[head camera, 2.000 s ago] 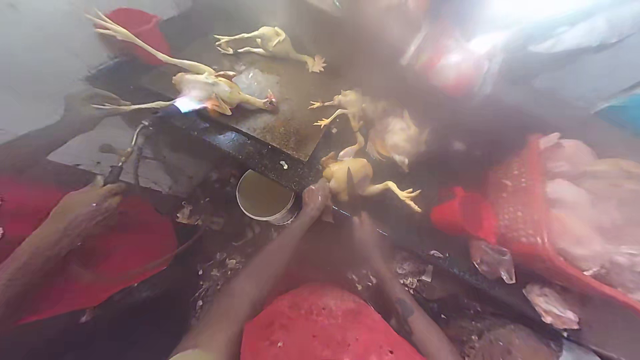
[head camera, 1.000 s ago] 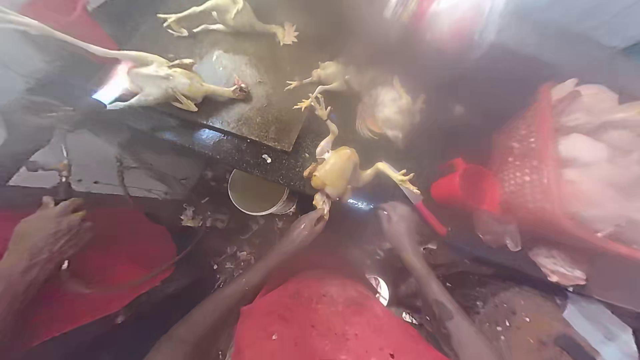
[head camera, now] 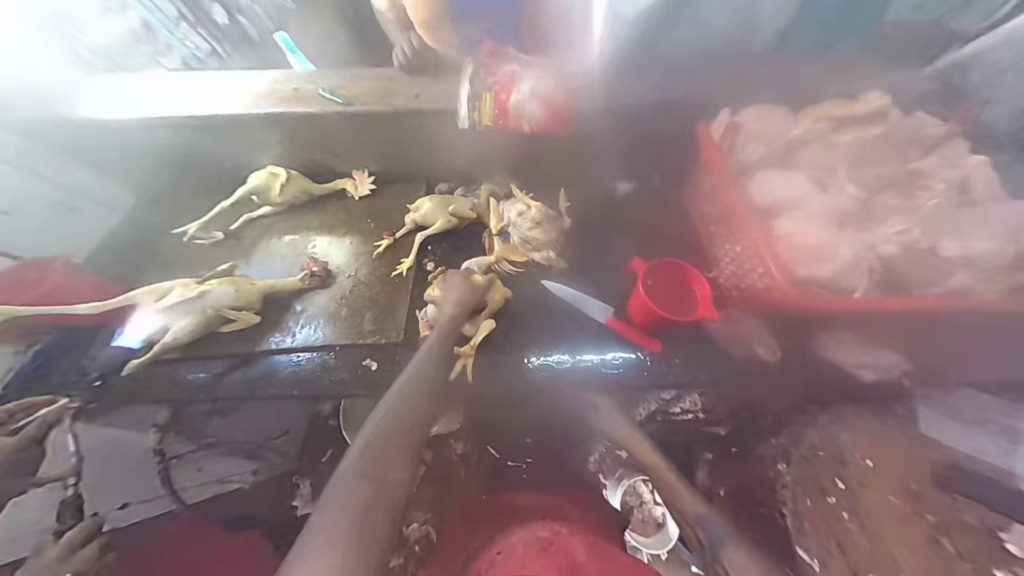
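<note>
My left hand is closed on a plucked chicken at the near edge of the dark table; one yellow foot hangs toward me. My right hand, badly blurred, is low and right of the bird, below the table edge, and its fingers cannot be made out. A knife with a red handle lies on the table, its blade pointing to the upper left. Against its handle side stands a red plastic mug. Behind my left hand lie another plucked chicken and a bird with pale feathers.
Two plucked chickens lie on a board at left, the nearer under a torch flame. A co-worker's hands hold the torch. A red basket of pale meat stands right. A bucket sits below the edge.
The view has shifted. My left hand has moved from the chicken's near end onto its body. My right hand has drawn back from beside the bird, toward me.
</note>
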